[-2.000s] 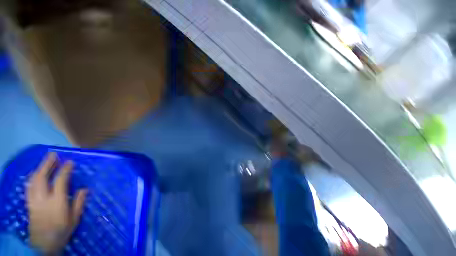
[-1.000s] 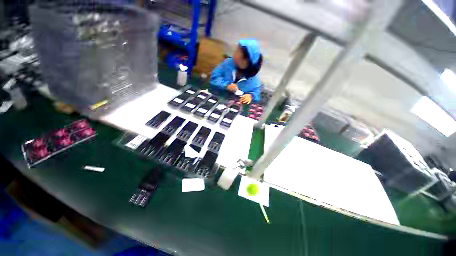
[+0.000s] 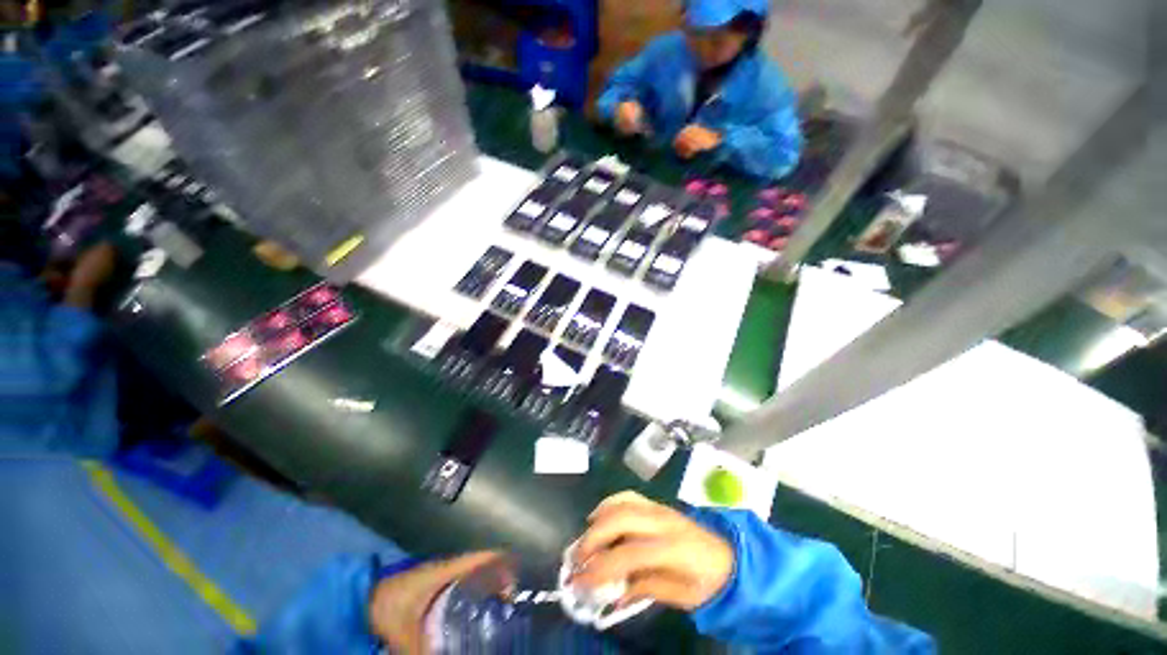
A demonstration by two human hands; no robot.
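Observation:
My left hand (image 3: pixel 429 599) is at the bottom edge, around a large clear ribbed plastic bottle (image 3: pixel 480 627), which is cut off by the picture's edge. My right hand (image 3: pixel 653 553) holds a white round part (image 3: pixel 599 599) beside the bottle; whether the two are joined is unclear. Beyond, keypad mobile phones (image 3: pixel 553 305) lie in rows, the nearest in a clear blister tray (image 3: pixel 429 338). One dark phone (image 3: pixel 458 458) lies apart on the green mat. A folded white wipe (image 3: pixel 562 454) lies beside it. A whitish dispenser bottle (image 3: pixel 650 448) stands by the post.
Stacked clear trays (image 3: pixel 333 141) stand at the left behind a tray of pink-red parts (image 3: pixel 279 335). A green lump (image 3: pixel 724 486) sits on white paper. A slanted post (image 3: pixel 947 307) and white board (image 3: pixel 998 467) are at the right. A person (image 3: pixel 710 96) sits opposite; another's sleeve (image 3: pixel 51 371) shows left.
Both my hands have come into view at the bottom, with the clear bottle and the white round part. The bench view has shifted, and the person at the left now shows.

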